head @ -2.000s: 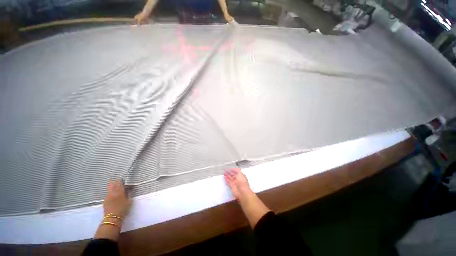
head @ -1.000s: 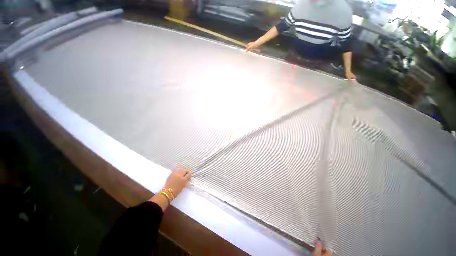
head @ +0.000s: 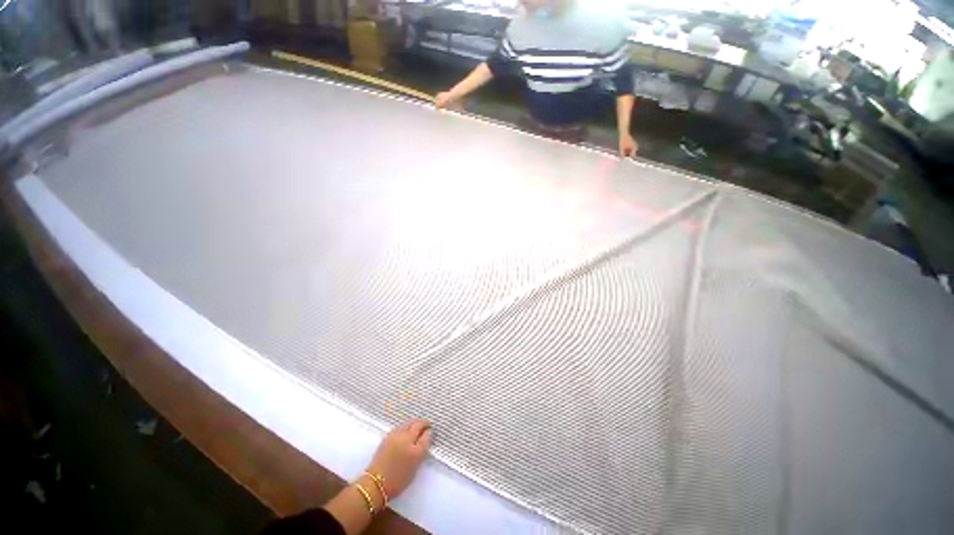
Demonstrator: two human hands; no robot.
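The striped fabric ply (head: 523, 313) covers most of the long table, with diagonal creases on its right half. Its near edge (head: 460, 472) runs along the white underlay paper (head: 220, 361). My left hand (head: 403, 451), with gold bracelets at the wrist, pinches this edge at the bottom middle, fingertips on the cloth. My right hand is out of the picture.
A person in a striped top (head: 570, 63) stands at the far side, both hands at the far fabric edge. Rolls (head: 115, 84) lie at the far left end. A long tan stick (head: 345, 73) lies behind the far edge. Cluttered benches stand behind.
Over the last second my left hand has shifted down and right in view, and my right hand has left the picture. The other person's hands now appear further left. Earlier both my hands were in view.
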